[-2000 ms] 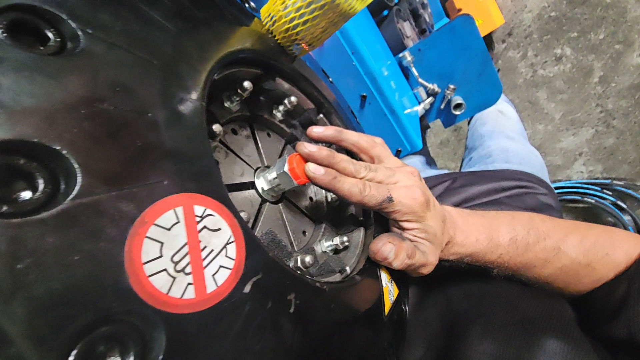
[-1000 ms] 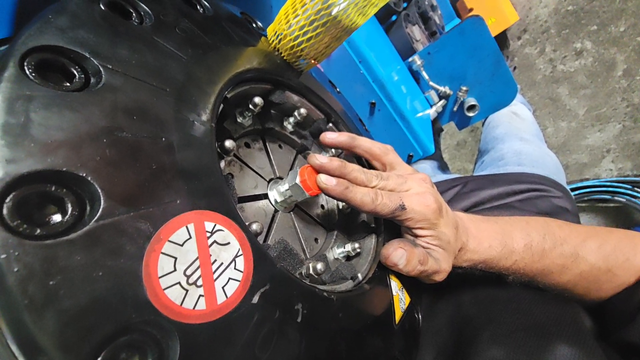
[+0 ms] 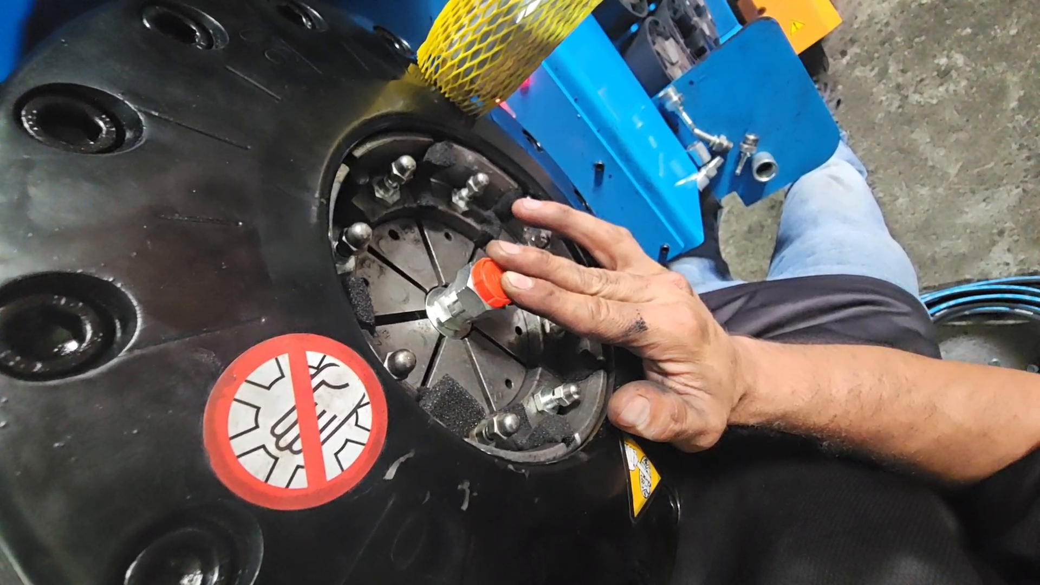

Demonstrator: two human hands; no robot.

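Note:
My right hand (image 3: 642, 317) reaches in from the right, back of the hand up, fingers spread. Two fingertips touch or nearly touch the red plastic cap (image 3: 491, 283) on a metal hex hose fitting (image 3: 465, 301). The fitting sticks out of the centre of the segmented dies (image 3: 410, 264) of a black hose crimping machine (image 3: 187, 244). Another finger reaches toward the upper right rim of the round opening, and the thumb is by its lower right rim. Metal pins with rounded tips (image 3: 403, 168) stand around the dies. My left hand is out of view.
A hand-warning sticker (image 3: 305, 398) is on the machine's black face. Yellow mesh sleeve (image 3: 504, 49) hangs above the opening. Loose metal fittings (image 3: 764, 166) lie on a blue plate (image 3: 772, 89) at the upper right. Coiled blue hoses (image 3: 987, 296) are at the far right.

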